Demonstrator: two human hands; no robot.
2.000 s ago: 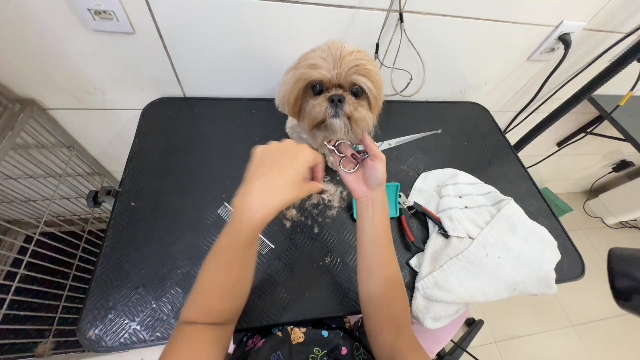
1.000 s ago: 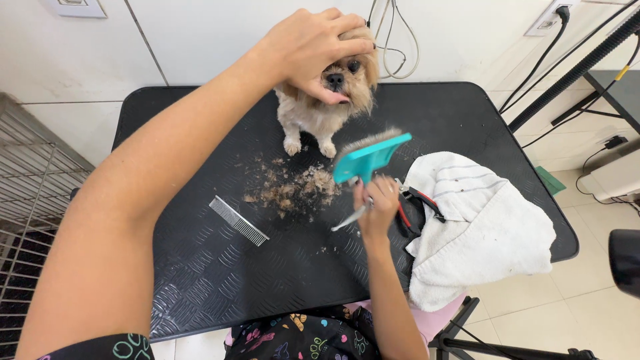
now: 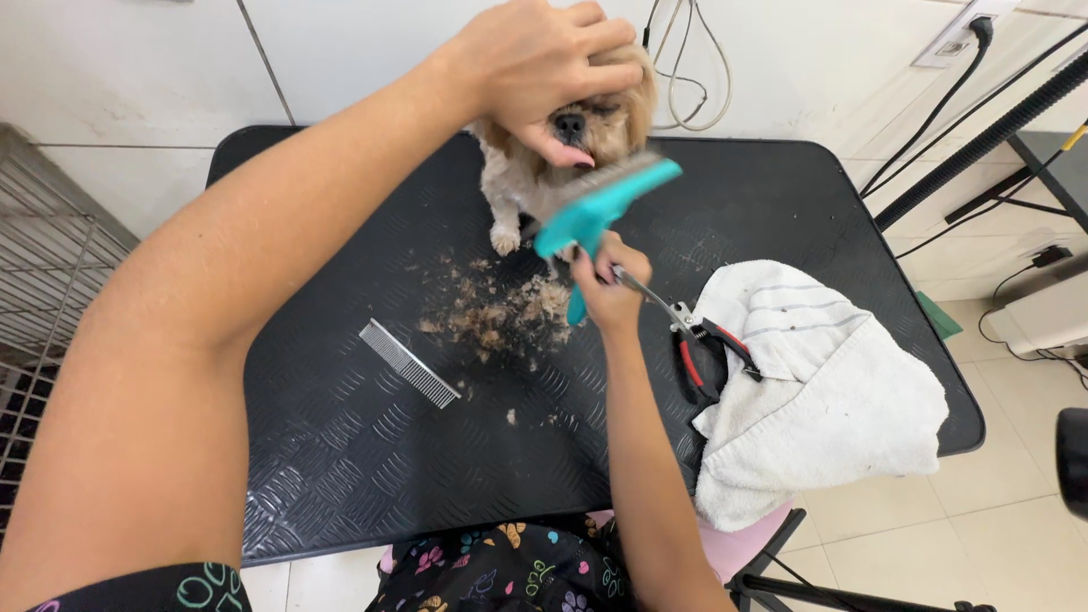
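Observation:
A small tan dog (image 3: pixel 514 183) sits at the far edge of the black grooming table (image 3: pixel 340 476). Across its forehead and muzzle lies my left hand (image 3: pixel 552 72), the thumb under its nose. My right hand (image 3: pixel 612 276) grips a teal slicker brush (image 3: pixel 608 204) by the handle, its bristle side near the dog's chin and chest and blurred. Scissors (image 3: pixel 646 293), partly hidden, are also in my right hand, blades toward the right. Clipped fur (image 3: pixel 501 314) is scattered in front of the dog. A metal comb (image 3: pixel 408 363) lies left of the fur.
Red-and-black nail clippers (image 3: pixel 693 361) lie against a crumpled white towel (image 3: pixel 824 399) at the table's right. A wire cage (image 3: pixel 51 280) stands at the left. Cables (image 3: pixel 705 76) hang on the tiled wall behind the dog, and a black ribbed pole (image 3: pixel 986 144) slants at the right.
My left hand has come to the dog's head. The teal brush, earlier lying beside the towel, is now in my right hand and has moved up to the dog's chin.

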